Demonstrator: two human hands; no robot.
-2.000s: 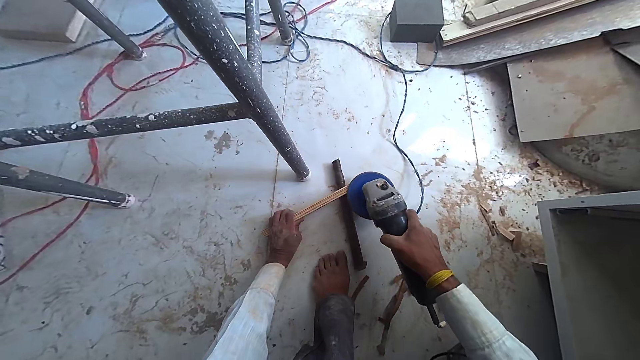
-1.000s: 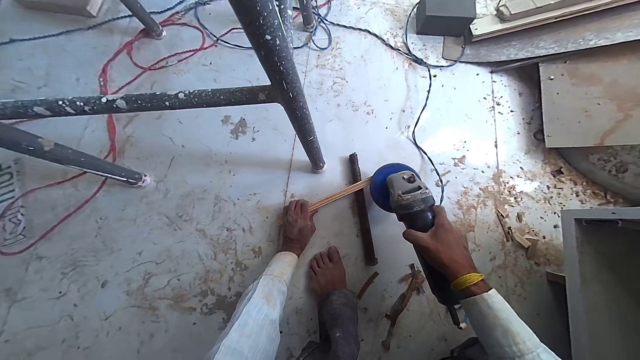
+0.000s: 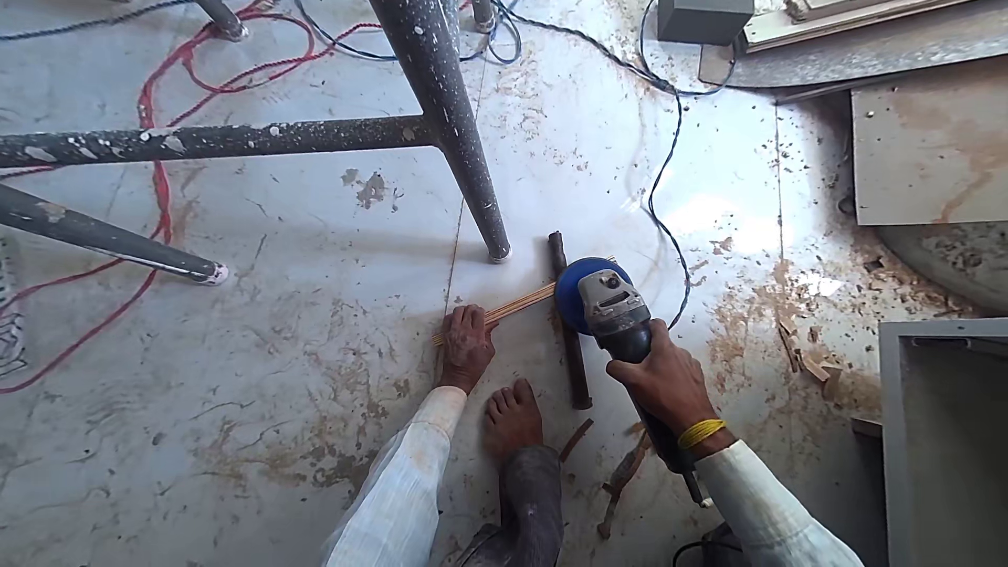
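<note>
My left hand (image 3: pixel 468 346) grips a thin striped wooden strip (image 3: pixel 521 302) near its lower left end. Across a dark brown stick (image 3: pixel 577 370) on the floor runs this strip, slanting up to the right. My right hand (image 3: pixel 665 378) is closed around the body of an angle grinder (image 3: pixel 620 315). The grinder's blue disc (image 3: pixel 573 293) covers part of the strip, whose far tip shows just past the disc's upper edge. Whether disc and strip touch cannot be told. My bare foot (image 3: pixel 514 417) rests between my forearms, left of the dark stick.
A paint-spattered metal stand (image 3: pixel 465 169) has a leg close above the strip. Red cord (image 3: pixel 161 197) and a dark twisted cable (image 3: pixel 654 197) lie on the floor. Bark pieces (image 3: pixel 622 476) are near my foot. At right are a grey open box (image 3: pixel 890 425), a board (image 3: pixel 929 150) and wood scraps (image 3: pixel 819 370).
The grinder's disc now covers more of the strip, with the strip's tip showing beyond it; before, the disc was at the strip's right end. Both hands keep their holds.
</note>
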